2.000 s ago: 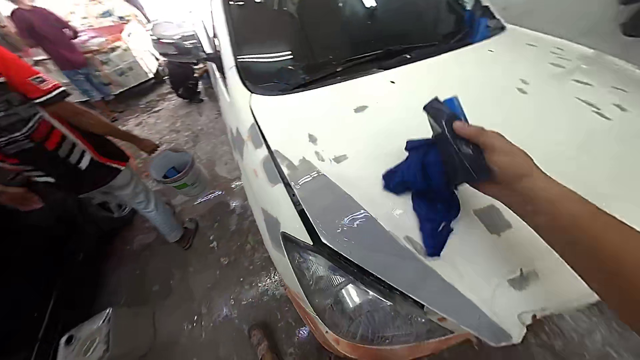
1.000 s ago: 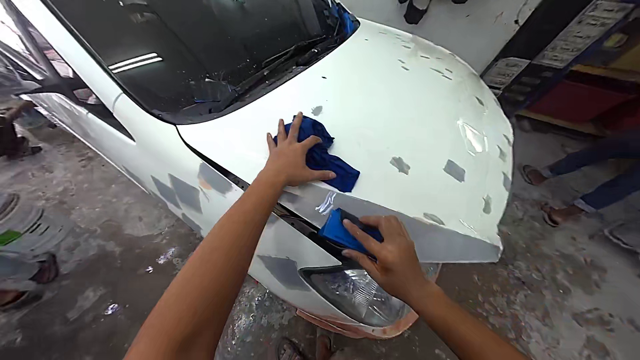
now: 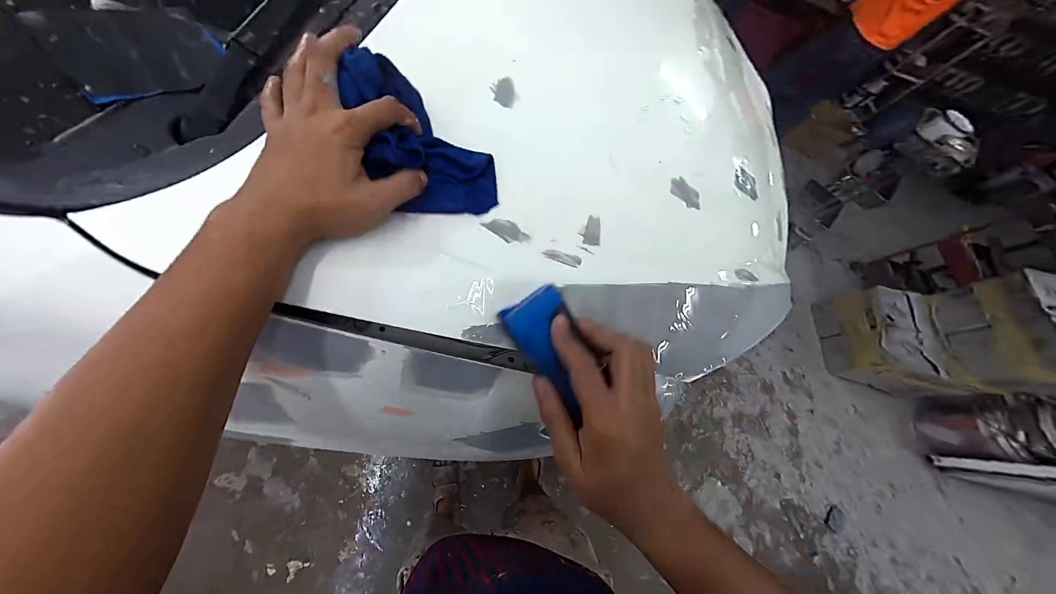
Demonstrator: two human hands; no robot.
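Observation:
My left hand (image 3: 330,148) rests on the white car hood (image 3: 594,148), its thumb and a finger gripping a crumpled dark blue cloth (image 3: 458,177) that lies on the paint. Lower right, my right hand (image 3: 610,396) holds a blue sanding block (image 3: 536,330) at the hood's edge, where a grey primer patch (image 3: 709,322) meets the white paint. Water shines on the panel around the block. Small grey spots such as this one (image 3: 685,191) dot the hood. Below the dark panel gap, the fender (image 3: 450,371) has more grey patches.
The windshield (image 3: 99,74) with its black cowl is at the upper left. My feet stand on the wet, stained concrete floor (image 3: 767,462). At the right lie a taped grey and yellow object (image 3: 924,338) and assorted parts. Someone's orange garment (image 3: 899,16) shows at the top right.
Two seconds ago my right hand held the cloth and block above the hood; a second later the cloth was under my left hand. The view has since turned down over the hood.

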